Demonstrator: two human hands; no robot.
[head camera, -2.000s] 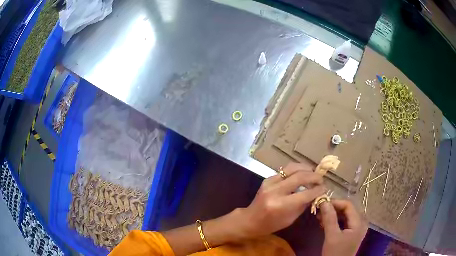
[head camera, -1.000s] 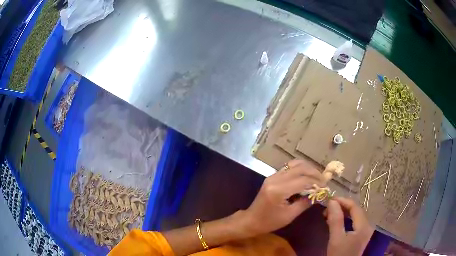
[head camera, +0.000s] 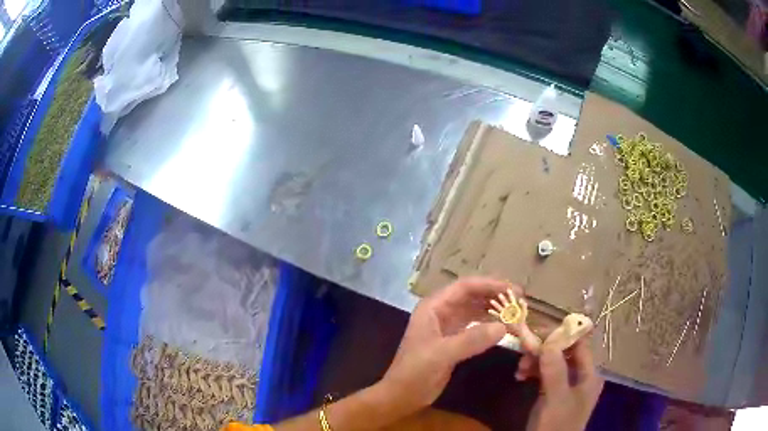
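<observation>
A flesh-coloured toy arm (head camera: 552, 339) is held between my two hands above the front edge of the cardboard (head camera: 497, 252). Its spread fingers point up and left, and its rounded shoulder knob is at the right. A yellow-green ring (head camera: 510, 314) sits on the toy's palm. My left hand (head camera: 446, 341) is beside the toy's hand end, thumb and fingers around it; whether it grips is partly unclear. My right hand (head camera: 562, 379) holds the toy arm near the shoulder end from below.
Yellow-green rings (head camera: 648, 185) are heaped on the cardboard, near a small white pot (head camera: 545, 248), thin sticks (head camera: 640, 305) and a white bottle (head camera: 544, 113). Two rings (head camera: 384, 229) and a nozzle cap (head camera: 417, 135) are on the metal. A blue bin of arms (head camera: 189, 387) is at left.
The toy arm has turned so its palm and ring face up and its shoulder end lies right. My right hand has moved from the ring to the shoulder end. The camera view has shifted.
</observation>
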